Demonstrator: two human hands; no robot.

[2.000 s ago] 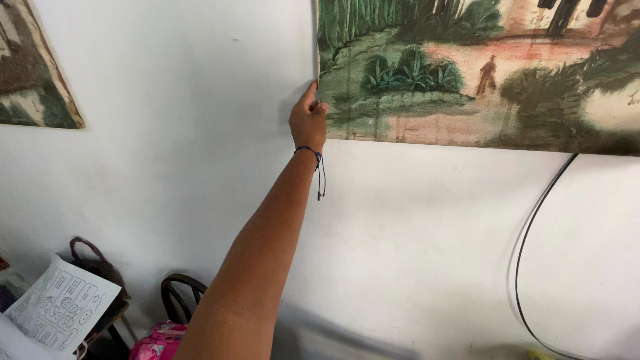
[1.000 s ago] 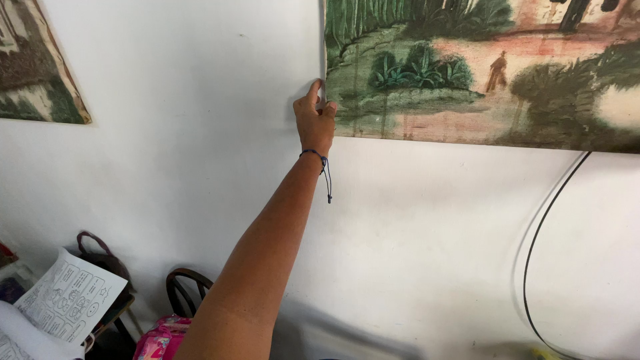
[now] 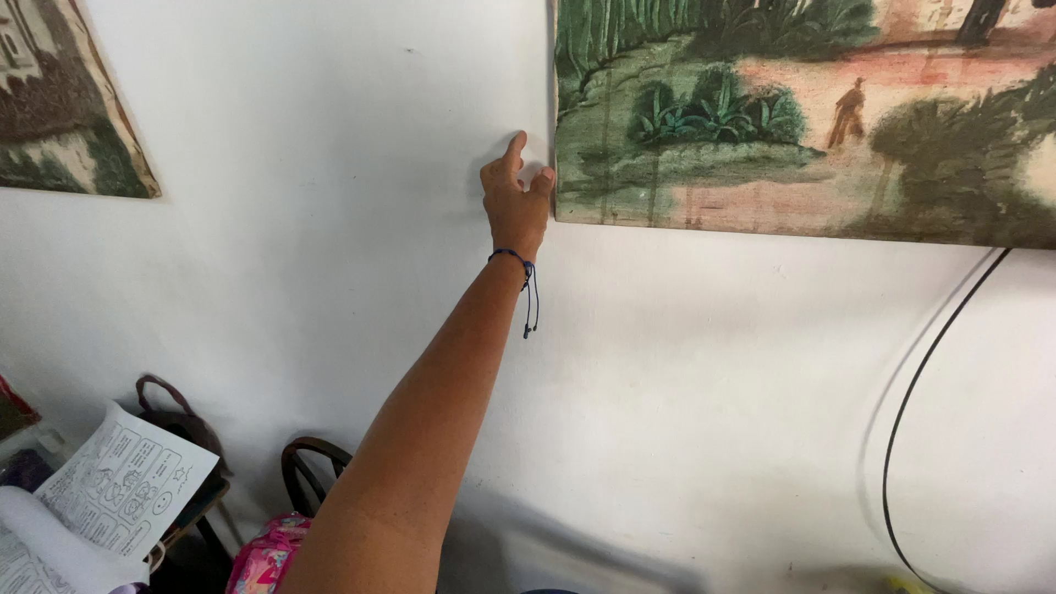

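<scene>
My left hand [image 3: 516, 205], with a dark blue cord bracelet [image 3: 513, 254] at the wrist, is raised against the white wall beside the lower left corner of an unframed canvas painting [image 3: 734, 181]. Its index finger points up and stands off from the canvas edge; the thumb is at that edge, and whether it touches cannot be told. The other fingers are curled, and no object shows in the hand. Green plants, a reddish path and a small figure are painted on the canvas. My right hand is out of view.
Another canvas painting [image 3: 78, 157] hangs at upper left. A black cable [image 3: 899, 421] curves down below the larger painting. At lower left are printed sheets [image 3: 132, 478], a brown bag [image 3: 194, 429], a dark curved chair back [image 3: 293, 470] and a pink patterned bag [image 3: 268, 557].
The index finger was at the painting's left edge two seconds ago and now stands away from it, to the left. The hand has opened a little between thumb and index finger.
</scene>
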